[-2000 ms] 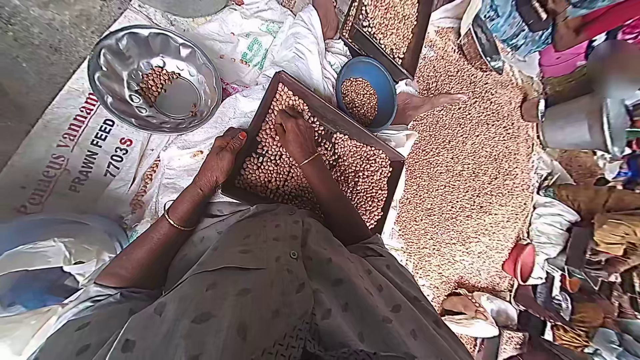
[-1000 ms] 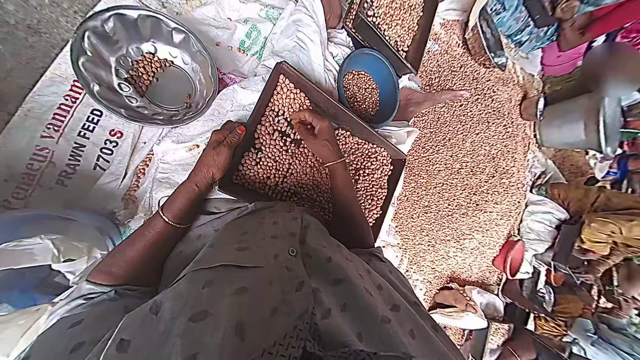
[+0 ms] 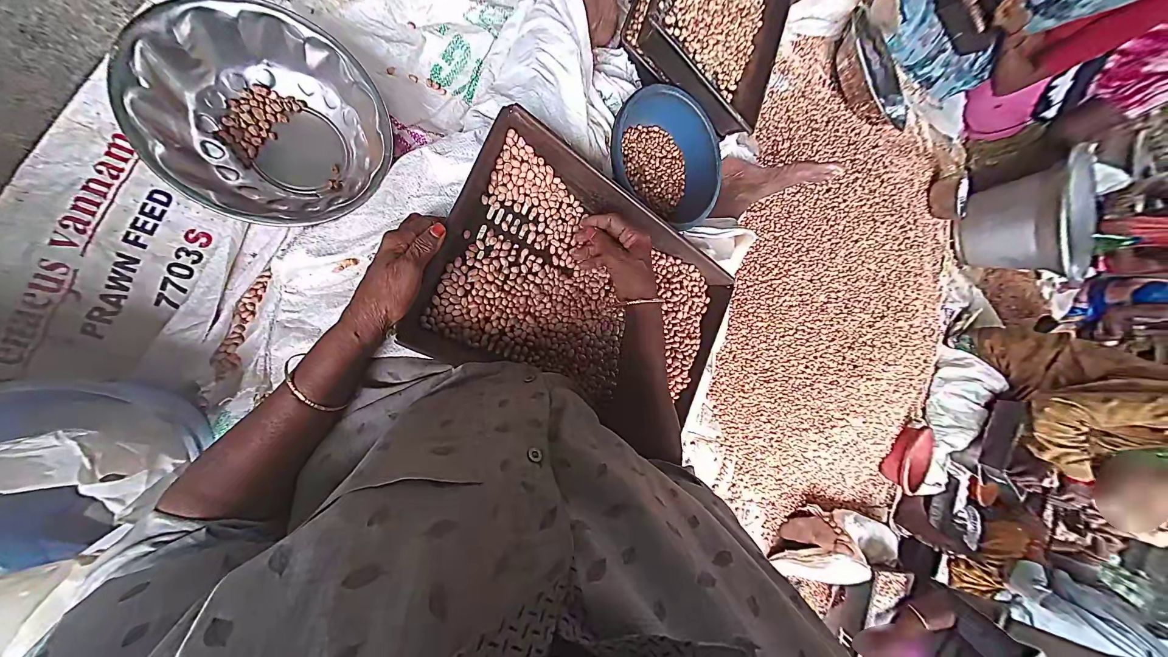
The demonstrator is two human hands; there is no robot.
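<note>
A dark rectangular tray (image 3: 721, 306) of pale brown nuts or seeds (image 3: 538, 301) rests against my lap, tilted toward me. My left hand (image 3: 397, 274) grips its left rim, thumb on top. Over the nuts, right of the middle, is my right hand (image 3: 616, 254), fingers bent and touching them; whether any are held is hidden. Dark slots with a few light gaps show in the tray's floor left of that hand. A blue bowl (image 3: 710, 151), part filled with smaller-looking nuts, stands just beyond the tray. At the upper left a shiny metal basin (image 3: 370, 119) holds a small heap of nuts.
Printed white sacks (image 3: 310, 255) cover the ground. A second dark tray of nuts (image 3: 716, 36) lies at the top. On the right spreads a large layer of nuts (image 3: 821, 338), with a person's bare foot (image 3: 789, 178) at its edge. People, a metal pot (image 3: 1013, 214) and cloths are farther right.
My right hand has moved to the right across the nuts. Slots and light gaps now show in the tray where nuts lay before. My left hand has stayed on the rim.
</note>
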